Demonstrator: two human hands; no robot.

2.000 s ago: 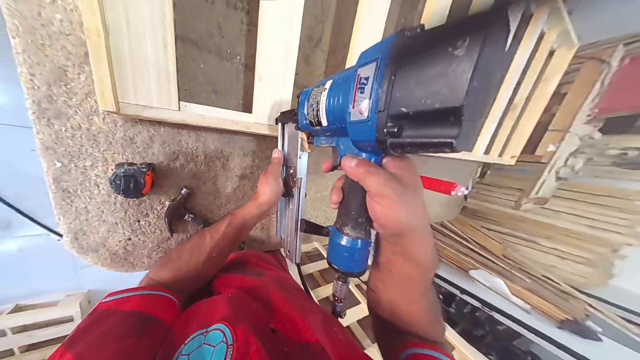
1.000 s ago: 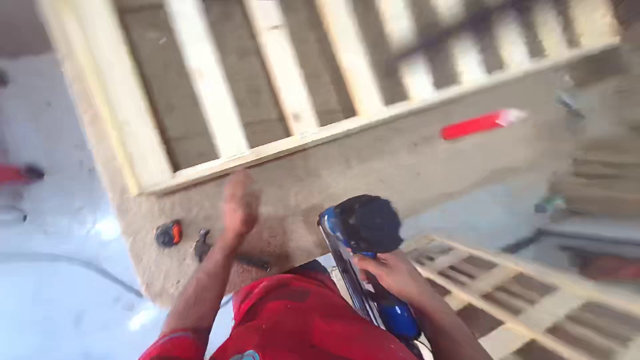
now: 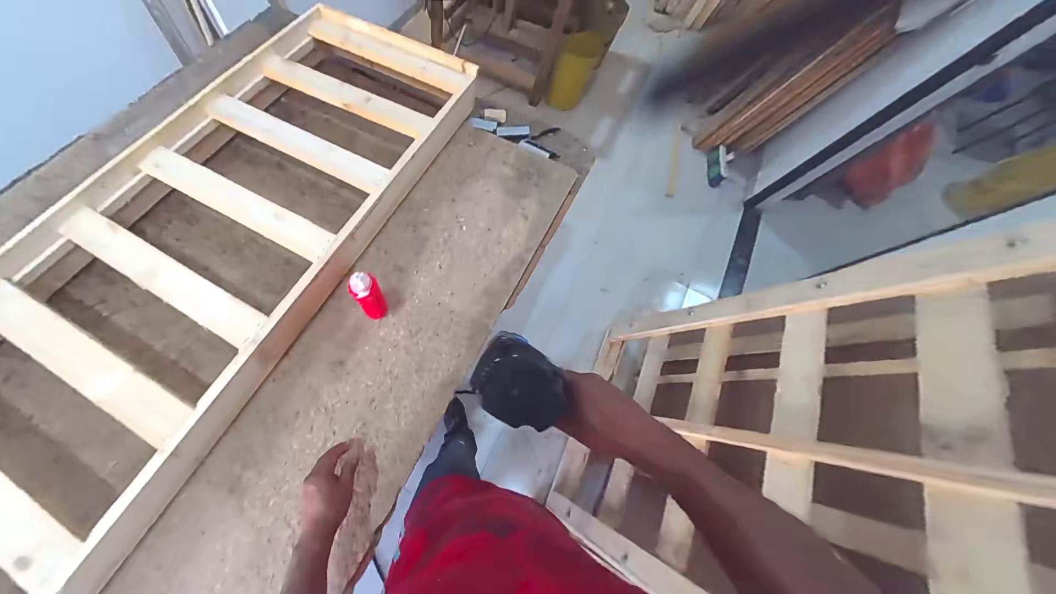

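Observation:
A slatted wooden frame (image 3: 326, 264) lies on a particleboard worktable (image 3: 445, 247). My left hand (image 3: 328, 487) is over the near part of the table, its fingers loosely curled, with nothing seen in it. Out past the table's right edge, my right hand (image 3: 582, 412) holds a pneumatic nailer (image 3: 518, 381), of which mostly the black end shows; the rest of the tool is hidden. A red bottle with a whitish top (image 3: 368, 295) stands on the table beside the frame's long near rail.
Another slatted wooden frame (image 3: 796, 445) is close on my right. Small boxes or blocks (image 3: 513, 132) sit at the table's far corner. Beyond are a yellow bucket (image 3: 575, 71), stacked wood strips (image 3: 796, 82) and a small green-and-white object (image 3: 718, 166) on the tiled floor.
Two seconds ago both hands were at the nailer by the frame; now only my right hand holds it, away from the frame beyond the table's edge. The view has swung right.

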